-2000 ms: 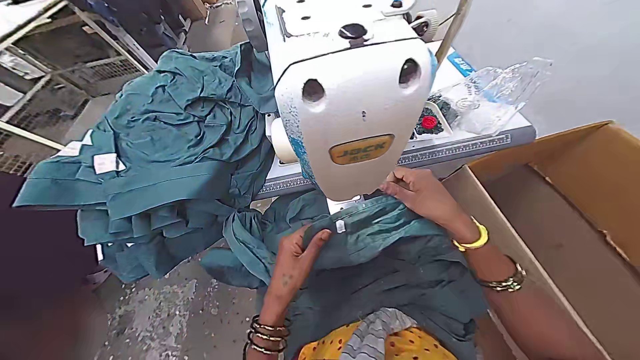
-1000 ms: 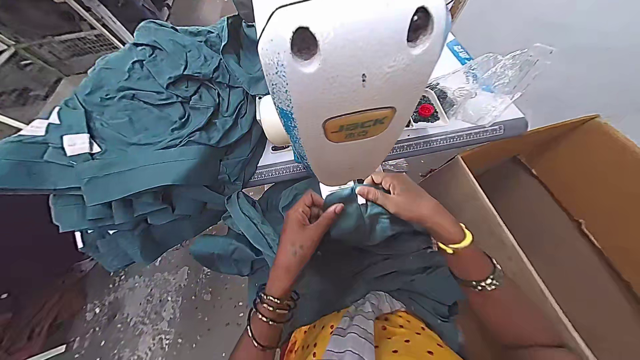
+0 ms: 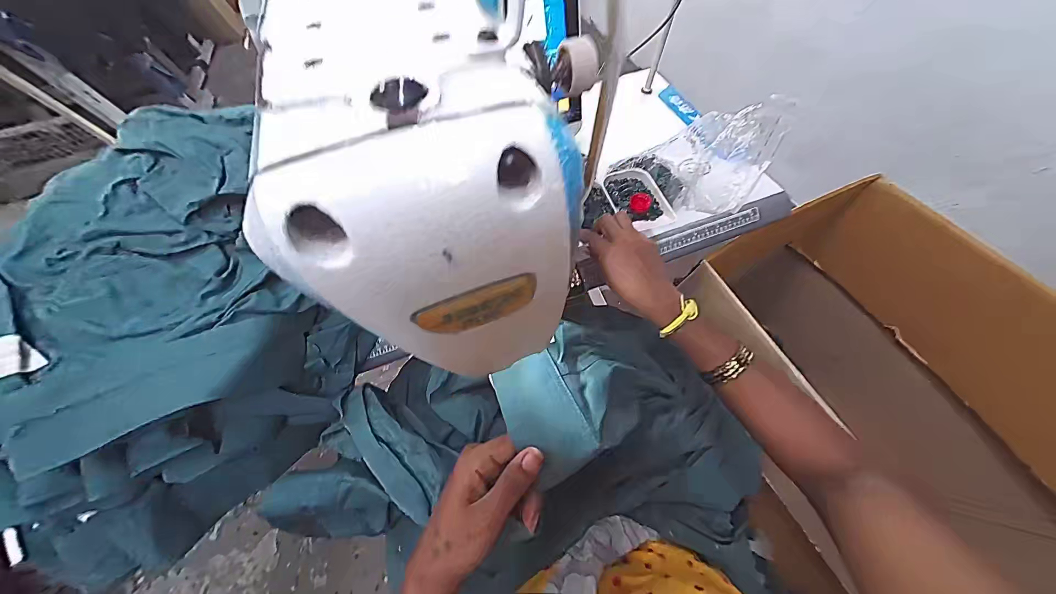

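The white head of a Jack sewing machine (image 3: 412, 223) fills the upper middle. Under it lies a teal garment (image 3: 549, 408), its flat stitched band running to the machine's foot area, which the head hides. My left hand (image 3: 487, 503) pinches the lower edge of that band between thumb and fingers. My right hand (image 3: 627, 260), with a yellow bangle at the wrist, is at the right side of the machine head, beside a white tray (image 3: 660, 194) of small dark pieces with a red one among them. Its fingertips are partly hidden, so whether they hold anything is unclear.
A large heap of teal garments (image 3: 157, 346) lies at the left. At the right stands an open cardboard box (image 3: 949, 280). Clear plastic bags (image 3: 734, 153) lie on the machine table (image 3: 767, 202), which has a ruler strip along its front edge. A thread cone stands behind the head.
My right hand has left the garment and moved up and right to beside the tray. My left hand stays on the cloth, now lower along the band. The view has moved closer to the machine.
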